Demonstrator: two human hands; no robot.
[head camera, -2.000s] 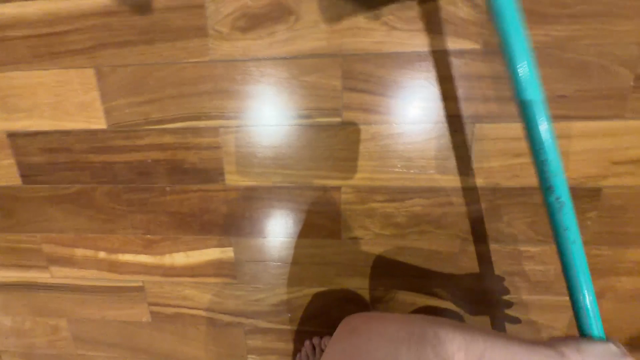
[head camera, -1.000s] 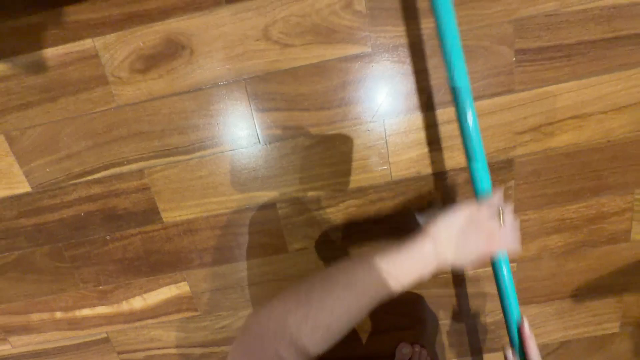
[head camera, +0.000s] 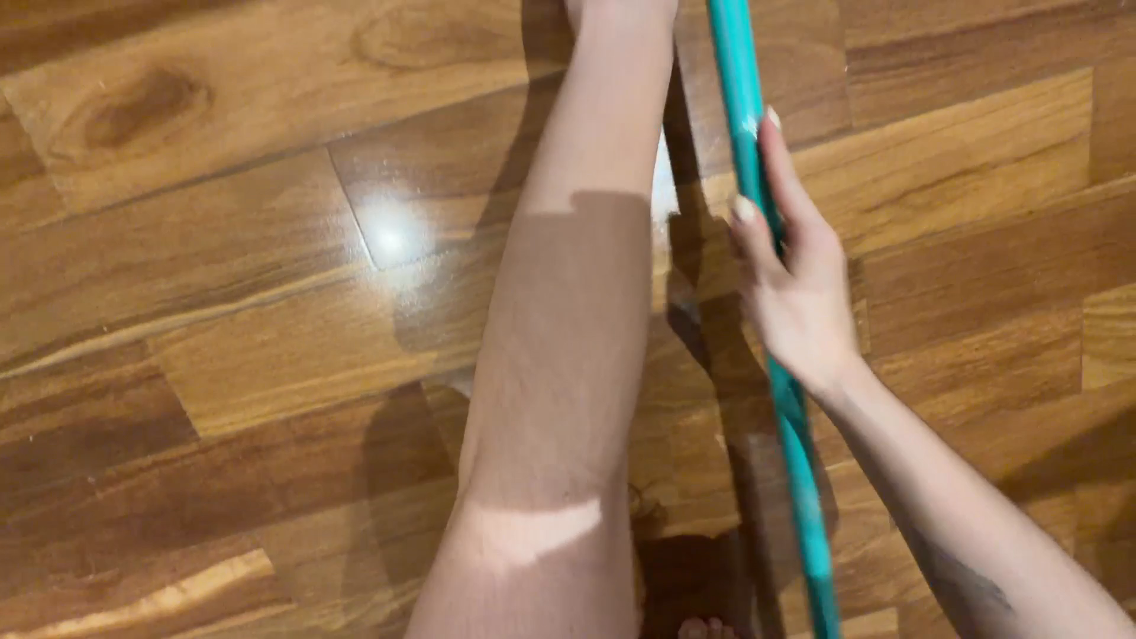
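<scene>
A long teal pole (head camera: 803, 497) crosses the right half of the head view, tilted slightly, and both its ends are outside the frame. My right hand (head camera: 799, 293) is around its upper part, with the pole passing between thumb and index finger and behind the palm. My left arm reaches from the bottom centre up to the top edge, left of the pole. Only the wrist end of my left hand (head camera: 621, 11) shows there; its fingers are cut off, so what it touches is hidden.
The floor (head camera: 266, 346) is of wooden boards, with a bright light reflection at left centre and dark shadows of arms and pole. Toes of a bare foot (head camera: 706, 628) show at the bottom edge, between my left arm and the pole.
My left hand, on the middle of the pole a second ago, has moved up to the top edge. My right hand has come up from the bottom edge along the pole.
</scene>
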